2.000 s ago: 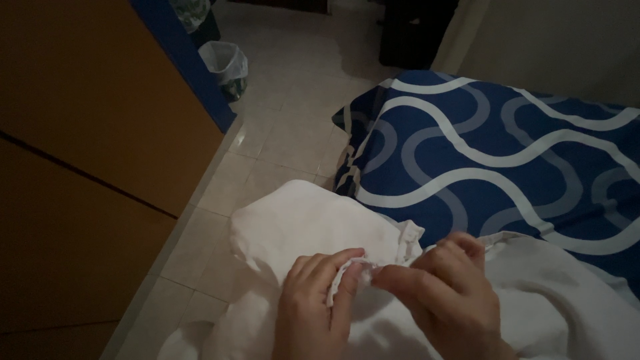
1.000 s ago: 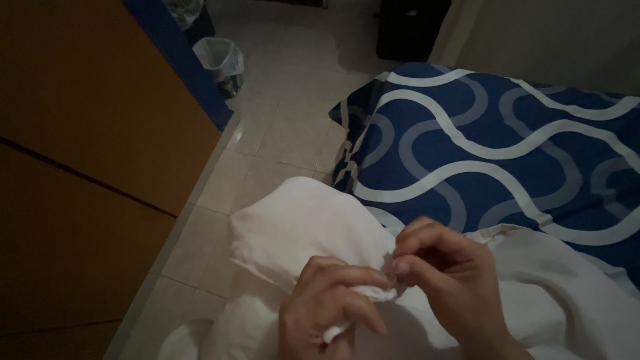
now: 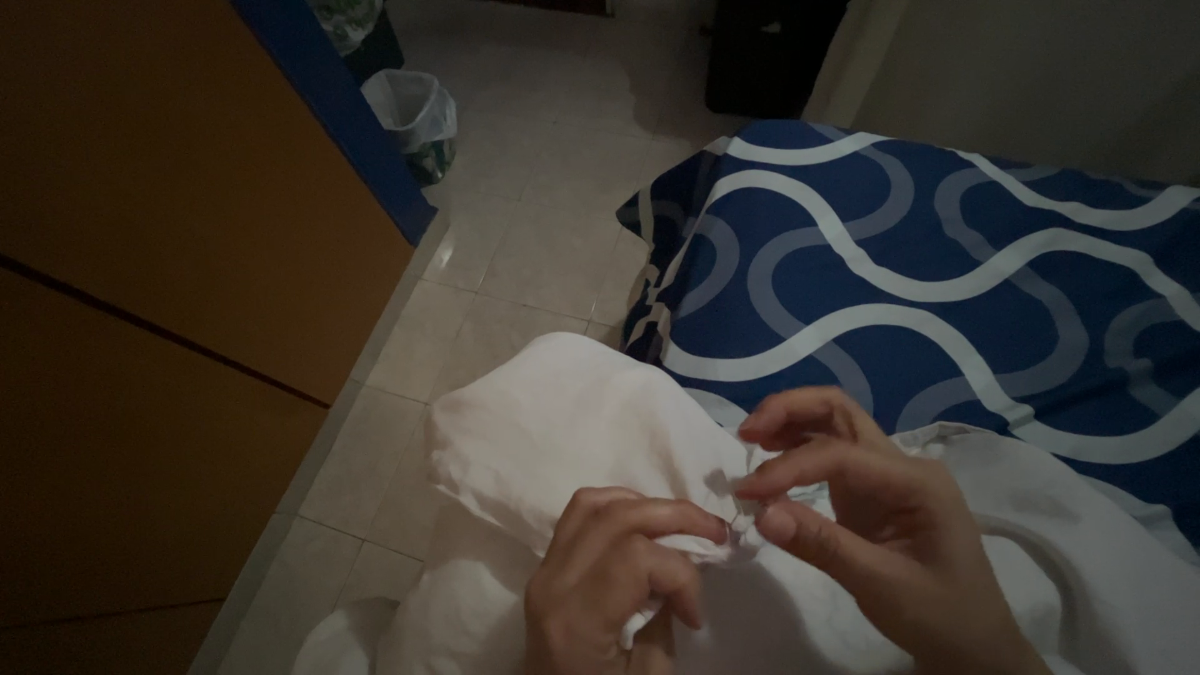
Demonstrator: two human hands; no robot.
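White fabric (image 3: 572,422) lies bunched over the lower middle of the view, and more of it spreads to the right over the bed's edge. My left hand (image 3: 619,572) grips a gathered edge of this fabric between its fingers. Close beside it, my right hand (image 3: 862,516) has its thumb and index finger at the same gathered edge, its other fingers raised and apart. Whether the right fingertips pinch the fabric or a small tie on it is too blurred to tell.
A bed with a blue, wavy-patterned cover (image 3: 937,347) stands at the right. An orange-brown panel with a blue edge (image 3: 337,122) fills the left. Beyond lie the tiled floor (image 3: 525,244), a lined waste bin (image 3: 412,112) and a dark object (image 3: 773,56).
My right hand has moved back from the lower position of two seconds ago, and its fingers have spread. My left hand still holds the white fabric, its fingers now more curled.
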